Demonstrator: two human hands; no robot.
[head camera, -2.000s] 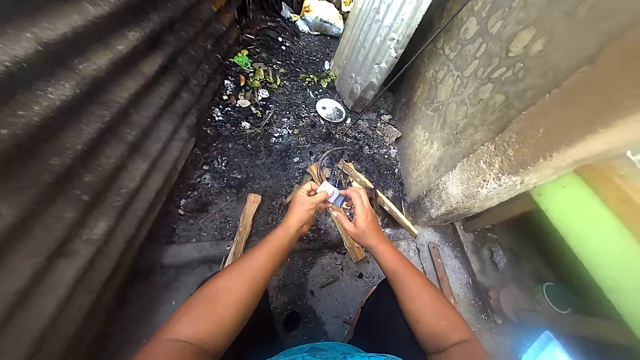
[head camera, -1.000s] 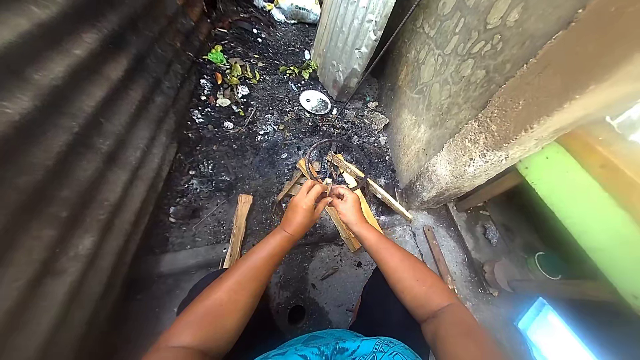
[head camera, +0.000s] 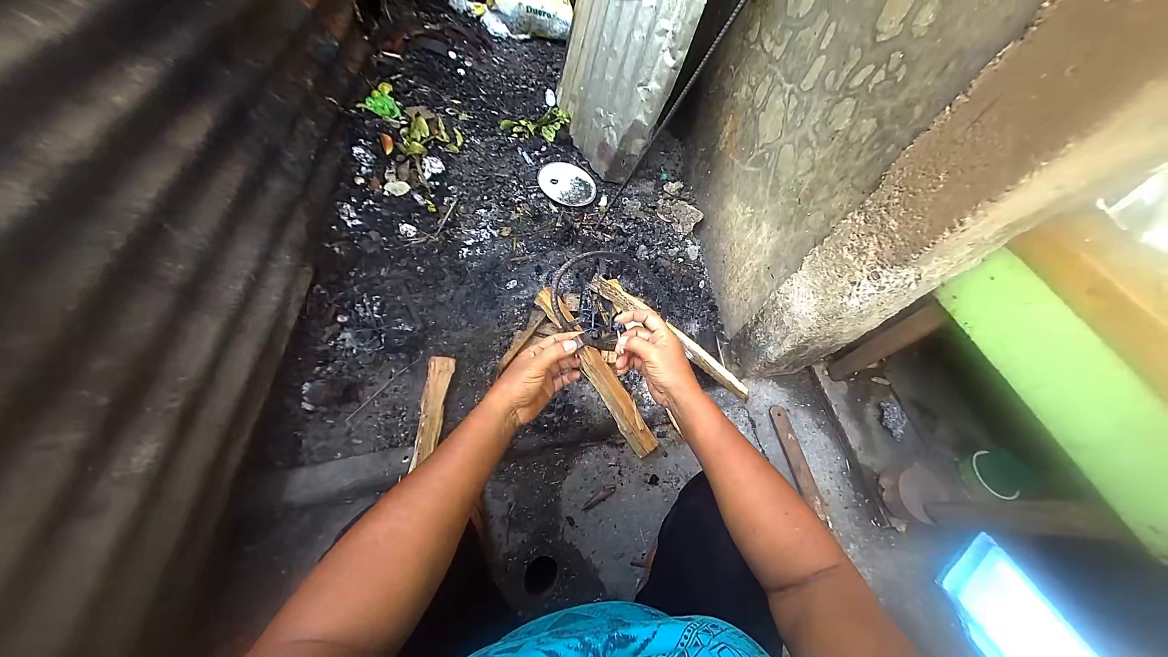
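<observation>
Split firewood (head camera: 619, 401) lies in and around a dark metal ring (head camera: 570, 265) on ash-covered ground. My left hand (head camera: 540, 376) is over the left side of the ring, its thumb and forefinger pinched on something small and thin, perhaps a matchstick. Just to its right, my right hand (head camera: 652, 354) is raised over the wood with curled fingers around something small that they mostly hide. The two hands are apart. One longer wood piece (head camera: 703, 356) slants out to the right of the ring, and a separate piece (head camera: 433, 406) lies left of my left forearm.
Corrugated metal sheeting (head camera: 155, 274) stands at the left, a rough concrete wall (head camera: 785, 164) at the right. Beyond the ring lie a white lid-like disc (head camera: 567, 184) and green leaves (head camera: 415, 132). A flat strip (head camera: 797, 461) rests right of my right forearm.
Two seconds ago both hands held a small pale, box-like thing together; now they are farther apart, and that thing no longer shows clearly.
</observation>
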